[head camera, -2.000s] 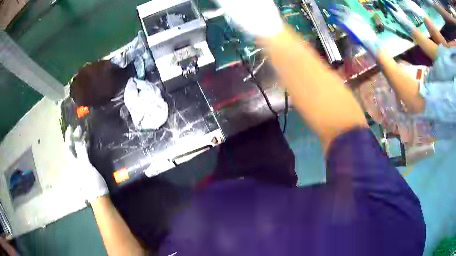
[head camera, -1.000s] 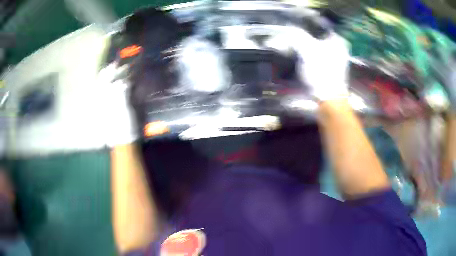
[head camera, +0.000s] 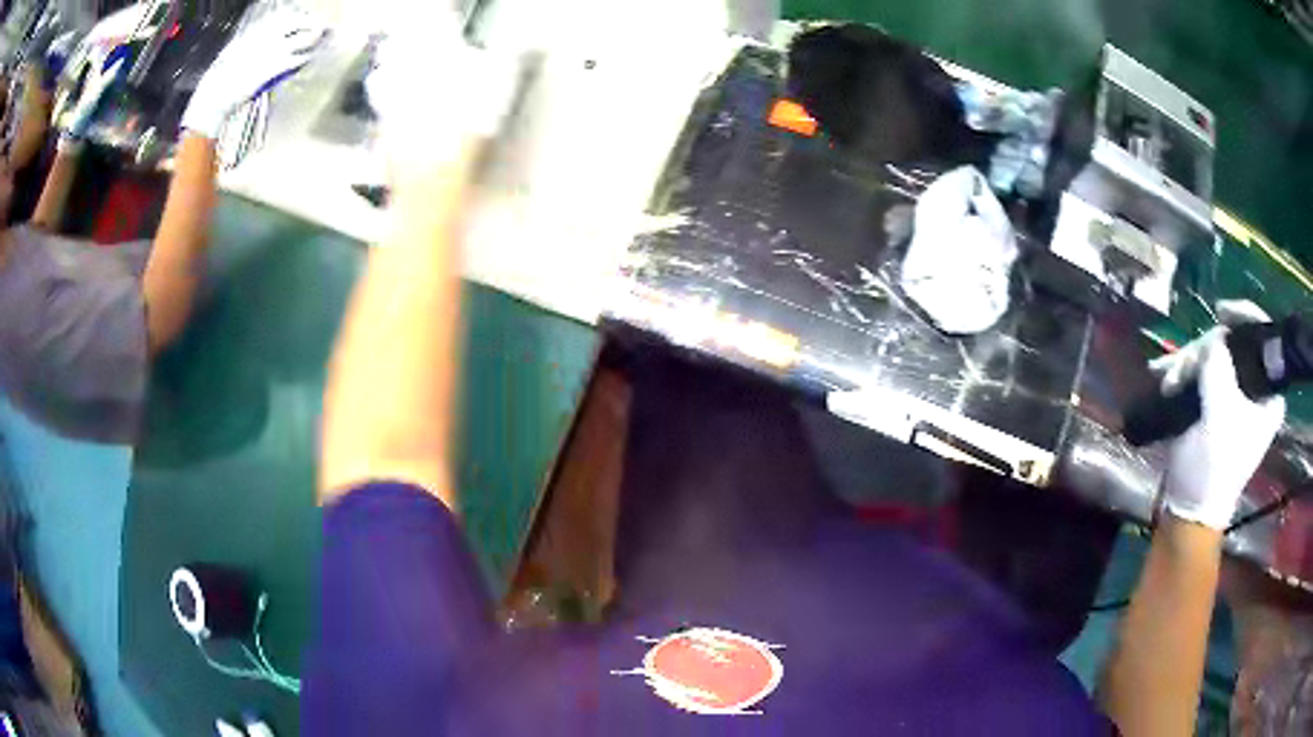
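Note:
My right hand, in a white glove, is at the right edge of the black mat. It is closed around a thick black cylinder, which looks like an electric screwdriver. A black cable shows beside my wrist. My left hand, also gloved, is reached out over the pale board at the top left. It is blurred, and I cannot tell whether it holds anything.
The black mat bears a crumpled white cloth and a dark rounded pad. A grey-silver box stands behind it. A slotted strip lies along the front edge. Another worker's gloved hand is at the far left.
The view has turned left, so the mat and box now sit further right. My left hand has reached forward over the pale board. The black tool now shows clearly in my right hand.

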